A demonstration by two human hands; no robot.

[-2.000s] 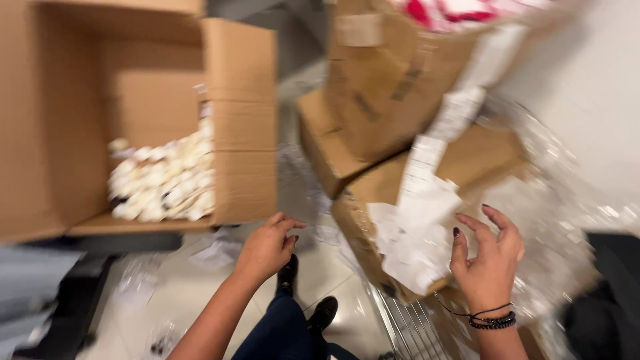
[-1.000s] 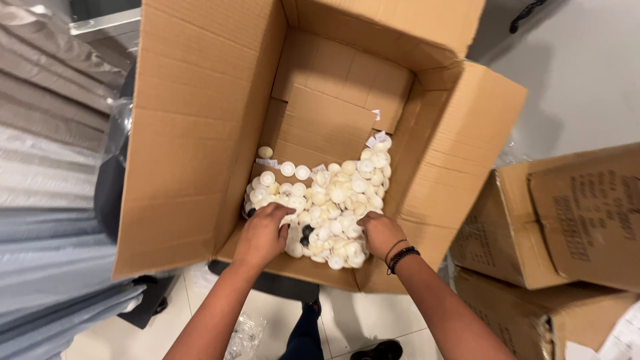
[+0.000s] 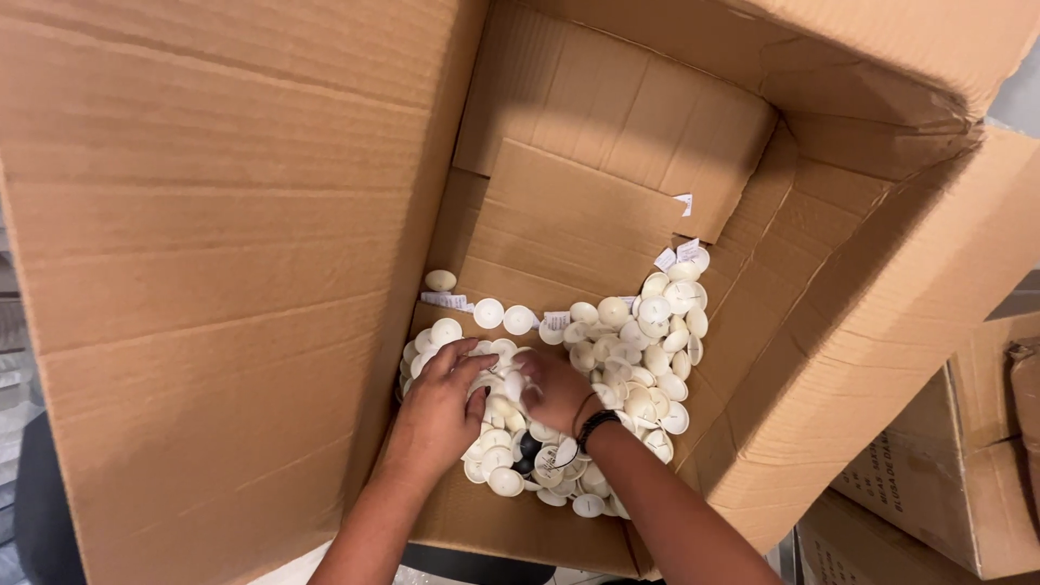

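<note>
White round plastic security tags (image 3: 642, 341) lie heaped on the floor of a large open cardboard box (image 3: 585, 203). My left hand (image 3: 439, 398) rests over the left part of the heap, fingers spread and bent, touching tags. Close beside it, my right hand (image 3: 552, 390) reaches into the heap, blurred, its fingertips among the tags; whether it grips one cannot be told. Black tags (image 3: 528, 451) show just below my right hand. Small printed paper labels (image 3: 443, 301) lie along the upper edge of the heap.
The box's tall left flap (image 3: 203, 268) rises beside my left arm, and its right flap (image 3: 877, 325) slants outward. Other cardboard boxes (image 3: 918, 447) with printed writing stand at the lower right. A dark seat edge (image 3: 479, 565) shows beneath the box.
Both hands were over other boxes and loose papers, then came down into the heap of tags. My right hand has moved left, close to my left hand. The view has swung and come nearer.
</note>
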